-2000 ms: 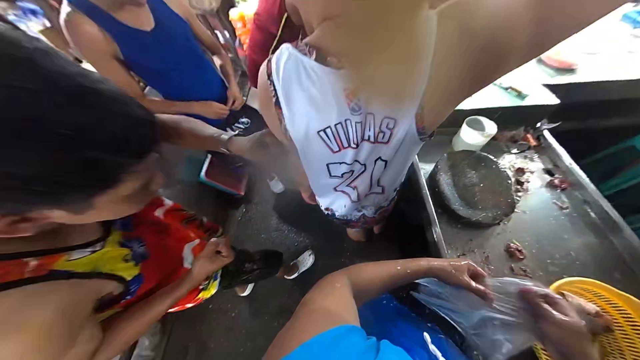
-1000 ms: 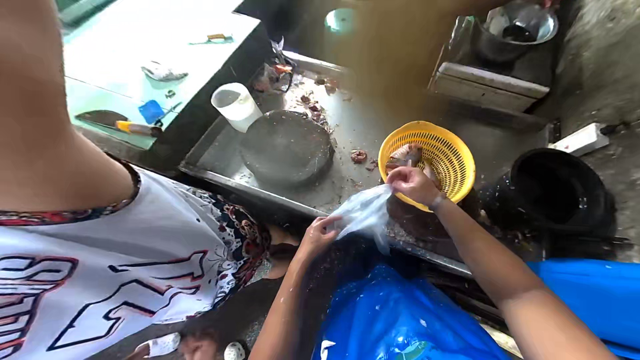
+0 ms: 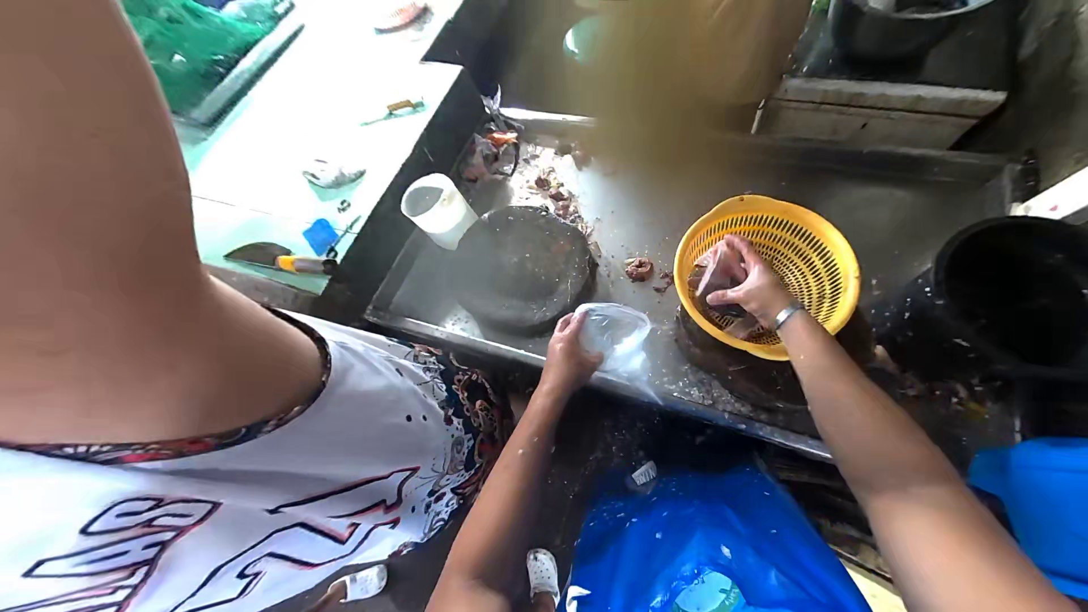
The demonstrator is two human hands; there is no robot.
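Note:
My left hand (image 3: 571, 353) grips the rim of a clear plastic bag (image 3: 616, 340), which hangs with its mouth spread at the near edge of the metal tray table (image 3: 625, 204). Inside the yellow plastic colander (image 3: 837, 272), my right hand (image 3: 752, 280) has its fingers and thumb around a piece of raw fish (image 3: 721, 270); a silvery band circles that wrist. More pieces lie under it, partly hidden. The colander sits on a dark round block (image 3: 722, 370). Left of the bag is another round chopping block (image 3: 527, 268), with a white plastic container (image 3: 439, 211) beside it.
Scraps (image 3: 639, 269) of flesh lie on the tray. A black bucket (image 3: 1016, 297) stands at right. On the pale counter at left lie a knife (image 3: 280, 257) and a small fish (image 3: 333, 174). A person in a white jersey (image 3: 340, 476) stands close at left. Below is a blue apron (image 3: 688, 527).
My right hand has moved from the bag's edge into the colander and taken hold of a fish piece. The bag, held by both hands before, is now in my left hand with its mouth spread.

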